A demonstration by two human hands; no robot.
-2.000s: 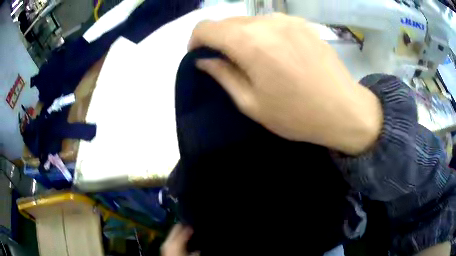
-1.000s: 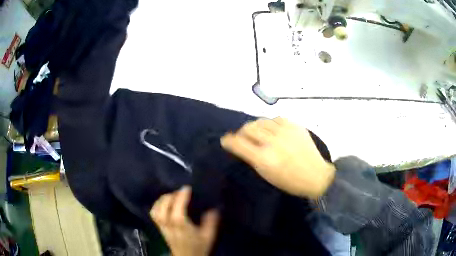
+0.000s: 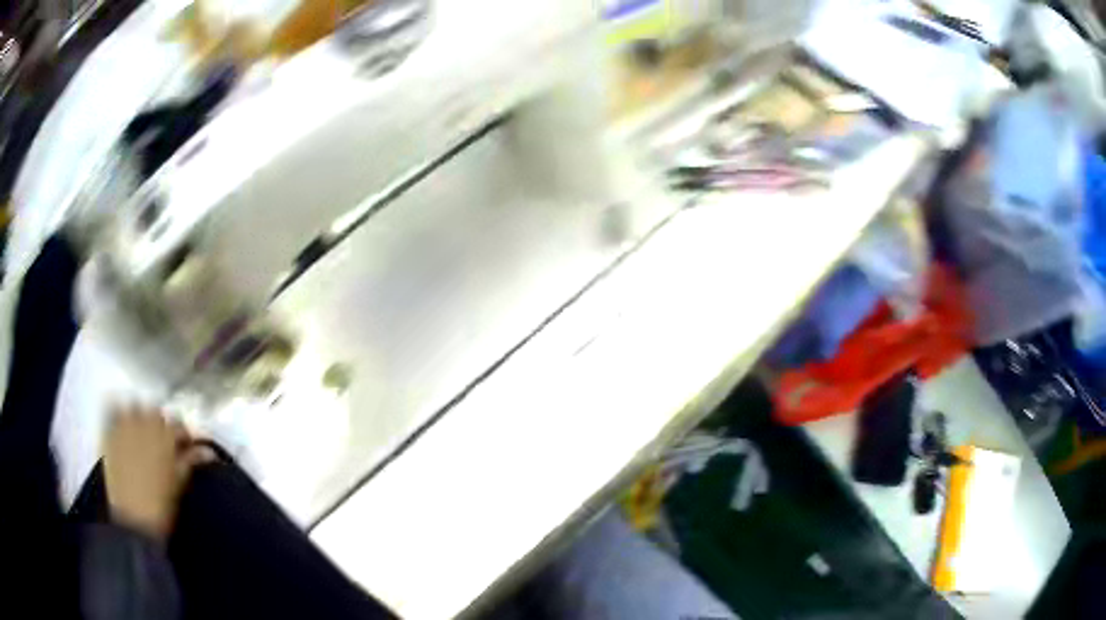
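The frame is blurred. My left hand [image 3: 143, 470] is at the lower left, palm down, with its fingers towards the needle area of the sewing machine. It rests on or at the edge of the dark garment piece [image 3: 261, 545], and its thumb touches the cloth; whether it grips the cloth cannot be told. The cloth spreads over the lower left and the left edge. The white sewing machine [image 3: 303, 170] stands above it, with its needle area [image 3: 231, 363] blurred. The machine bed [image 3: 425, 315] slopes across the middle. My right hand is not in view.
The white table's front edge [image 3: 716, 382] runs diagonally. Small tools [image 3: 758, 176] lie at the bed's far end. At the right are a red bag [image 3: 867, 357], grey-blue cloth [image 3: 1007, 218], a dark phone [image 3: 884, 430] and an orange-and-white item [image 3: 970, 515] on a light surface.
The view has swung to the right, bringing the machine and the right-hand items in. My left hand is now beside the needle area with the cloth. My right hand has left the picture.
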